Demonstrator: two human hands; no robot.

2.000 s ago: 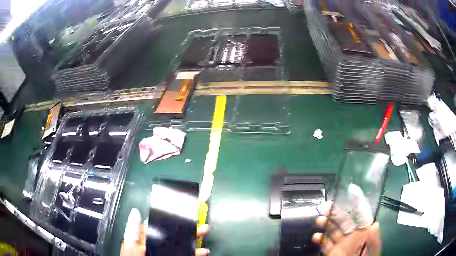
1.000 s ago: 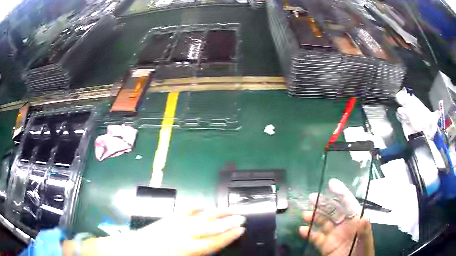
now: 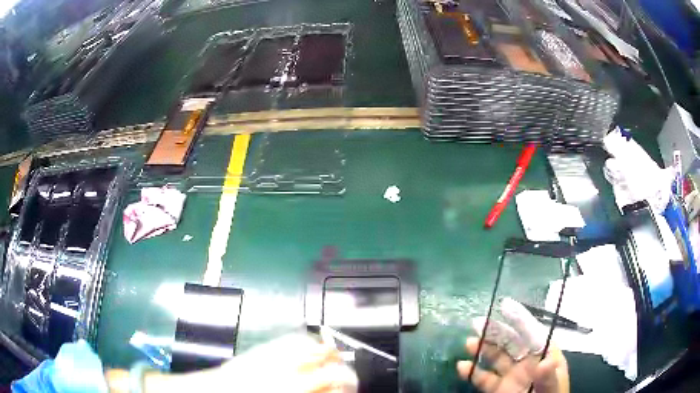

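My right hand (image 3: 522, 367) holds a clear phone-sized sheet with a dark edge (image 3: 529, 250) upright, by its lower part; white coverings show on the fingertips. The matte black jig (image 3: 409, 295) lies at the bench centre with a glossy black panel (image 3: 362, 305) in it. My left hand (image 3: 303, 367) reaches from the lower left over the jig's lower left side, overexposed; its fingertips are not clear. A thin white line runs from near them across the panel; I cannot tell if it is a stick or an edge. Another black display panel (image 3: 206, 326) lies left of the jig, partly behind my left arm.
A blister tray with black panels (image 3: 65, 222) is at left, a flatter clear tray (image 3: 295, 184) at the back, stacked trays (image 3: 518, 104) at back right. A copper-backed panel (image 3: 175, 142), crumpled cloth (image 3: 153, 215), red marker (image 3: 510, 188), black tweezers (image 3: 564, 320) and white wipes (image 3: 614, 307) lie around.
My left hand has left the black panel at left and moved right to the jig. My right hand still holds the clear sheet. The thin white line now shows over the jig's panel. The view has shifted.
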